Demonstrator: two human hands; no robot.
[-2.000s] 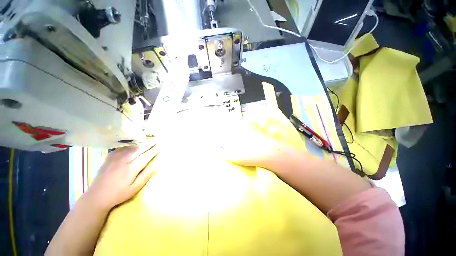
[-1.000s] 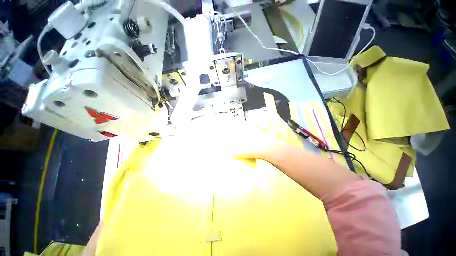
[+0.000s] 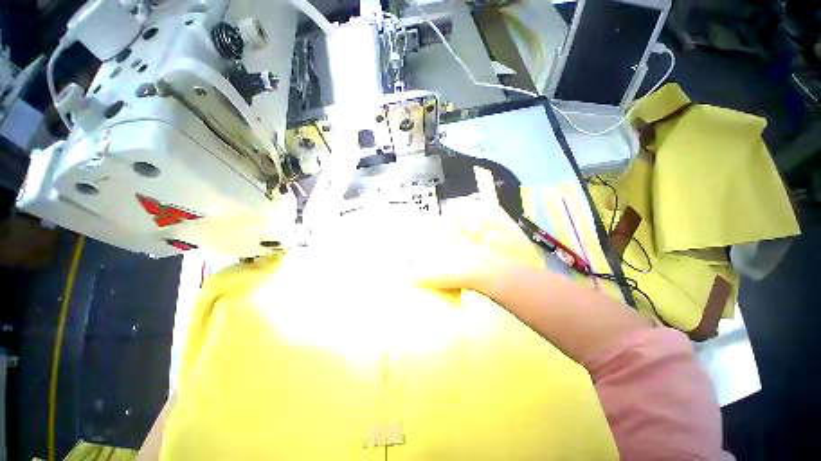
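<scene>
A large yellow bag body [image 3: 360, 396] lies in front of me, its far part under the sewing machine head [image 3: 135, 180] and its centre seam running toward me. A small tan patch [image 3: 385, 436] sits on the seam near the bottom edge. My right hand [image 3: 455, 266] rests on the far right part of the bag, its fingers lost in the lamp's glare. Of my left side only a sliver of forearm shows at the bottom left; the hand is hidden behind or under the bag. The sewing clamp [image 3: 387, 185] is partly washed out by the glare.
Red-and-black snips [image 3: 556, 245] with a black cord lie right of the head on the taped support board [image 3: 576, 216]. A yellow bag pile [image 3: 711, 180] with brown strips is at the right. A control panel [image 3: 608, 54] stands behind, with a white cable.
My left hand has left the bag's far left part and dropped out of sight behind the bag. The near part of the bag has shifted, bringing the tan patch into view. My right hand stays put.
</scene>
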